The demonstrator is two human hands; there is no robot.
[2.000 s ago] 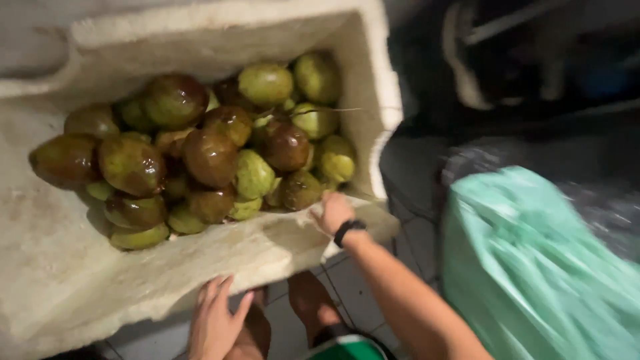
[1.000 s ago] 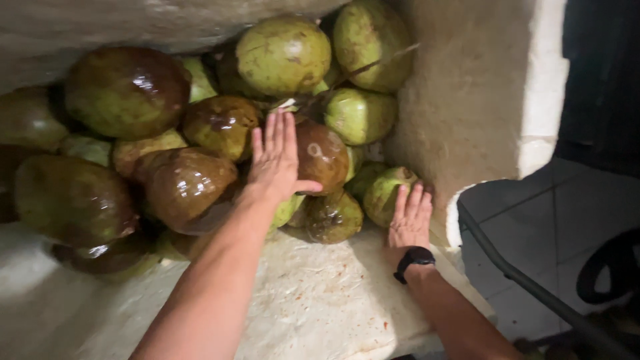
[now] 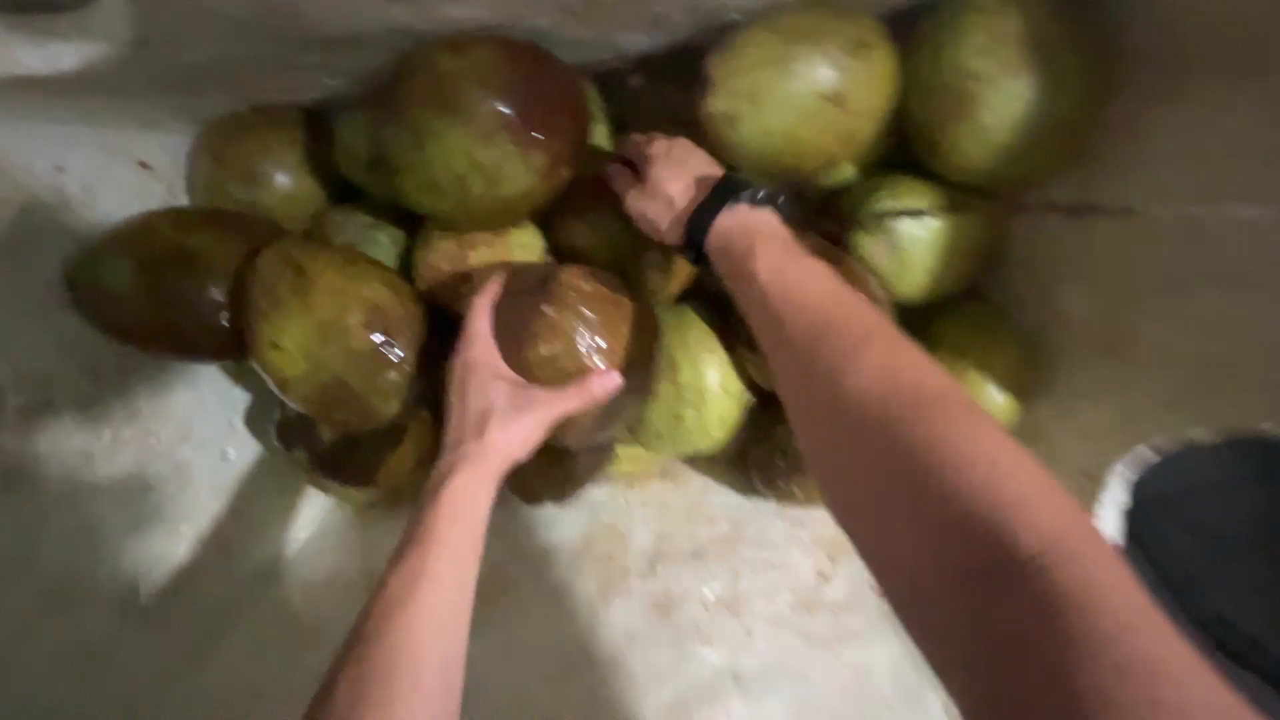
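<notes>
Glossy green-brown fruits, perhaps coconuts or avocados, lie heaped in a pale, stained bin. My left hand [image 3: 505,400] is spread around a wet brown fruit [image 3: 570,325] in the middle of the heap, thumb across its near side. Beyond it, my right hand [image 3: 668,185], with a black band at the wrist, reaches in between a large brown-green fruit [image 3: 475,130] and a yellow-green fruit [image 3: 803,88]. Its fingers are curled and blurred, and whether they grip anything cannot be told. A light green fruit [image 3: 695,385] sits just right of the brown one.
More fruits lie at the left, among them a mottled oval one [image 3: 335,335] and a dark one [image 3: 165,280]. The bin's pale floor [image 3: 720,590] shows nearer me. Past its edge at the lower right is something dark [image 3: 1215,540].
My right hand has moved from the bin's right end to the back middle of the heap. My left hand has moved left onto the wet brown fruit. The view has shifted left and closer.
</notes>
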